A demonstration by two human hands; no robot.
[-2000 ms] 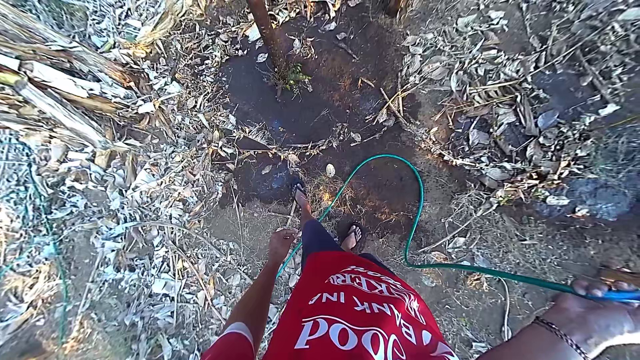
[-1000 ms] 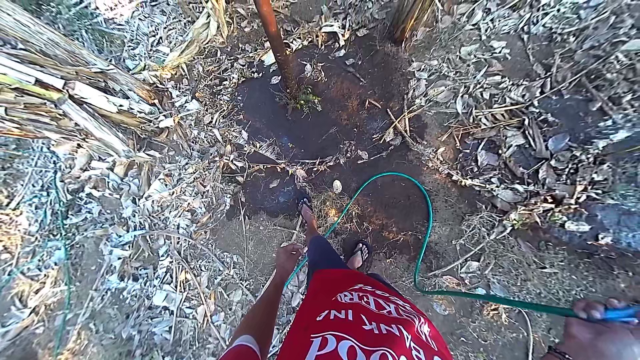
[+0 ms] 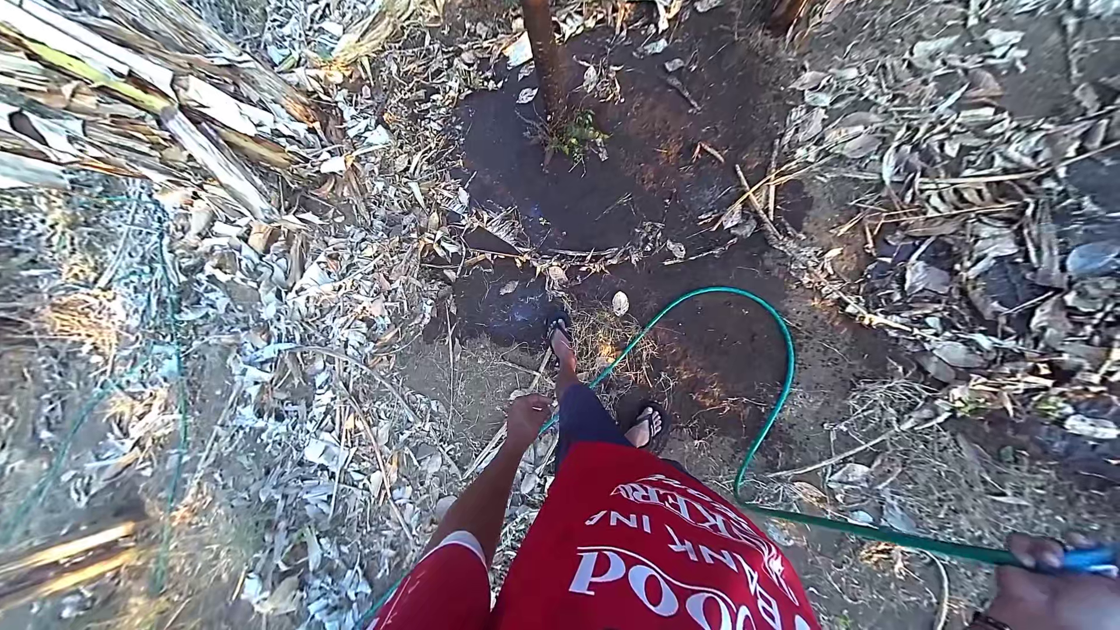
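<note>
A green garden hose (image 3: 792, 367) loops over the ground in front of my feet and runs right to my right hand (image 3: 1041, 582). That hand, at the lower right edge, is closed around the hose near a blue end piece (image 3: 1089, 560) that is partly cut off by the frame. My left hand (image 3: 529, 416) hangs beside my left thigh, near the hose where it passes behind my leg; its fingers look curled, and whether it holds anything cannot be told. I wear a red shirt with white writing, dark shorts and black flip-flops (image 3: 652, 424).
A thin trunk (image 3: 547, 66) with small green leaves at its base stands in dark wet soil (image 3: 560, 201). A low rim of twigs and litter crosses that soil. Dry banana-like stalks (image 3: 201, 131) lie upper left. Dry leaves (image 3: 989, 254) cover the right side. More green hose (image 3: 179, 376) lies left.
My right hand has stayed closed on the hose at the right edge. My left hand has remained hanging at my side. The view has shifted slightly.
</note>
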